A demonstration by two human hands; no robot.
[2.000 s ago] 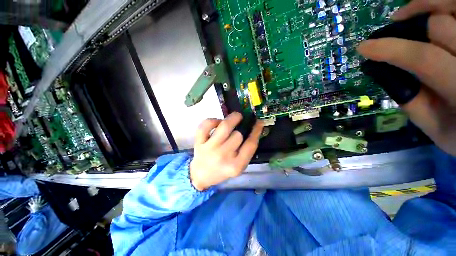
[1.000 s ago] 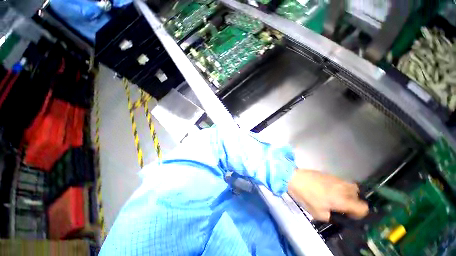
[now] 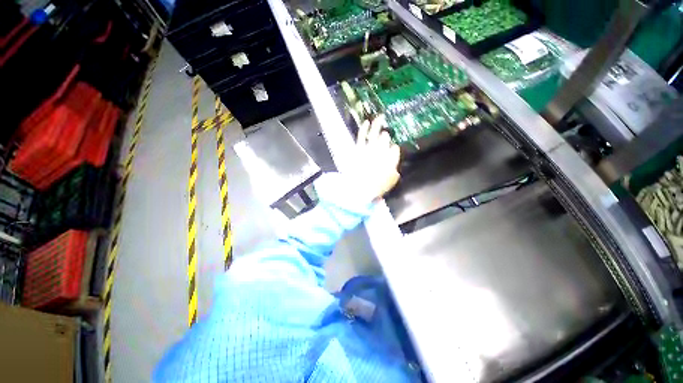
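Observation:
My left hand (image 3: 380, 158) is stretched out over the near conveyor rail, bright and partly washed out. Its fingertips are at the near corner of a green circuit board (image 3: 408, 86) in a carrier between the rails. Whether the fingers grip the carrier edge or only rest there cannot be told. The board carries rows of white and silver parts and pale parts along its edges. My right hand is not in view.
Shiny metal plates (image 3: 479, 277) lie between the near rail (image 3: 401, 288) and the far chain rail (image 3: 580, 194). Another board (image 3: 341, 26) sits beyond. Parts bins with green parts (image 3: 483, 21) and beige parts (image 3: 665, 206) line the far side. Black drawers (image 3: 262, 93) and red crates (image 3: 64, 135) stand left.
The view has swung left along the conveyor. My left hand has moved from the board at the lower right to the board farther up the line. My right hand has left the picture.

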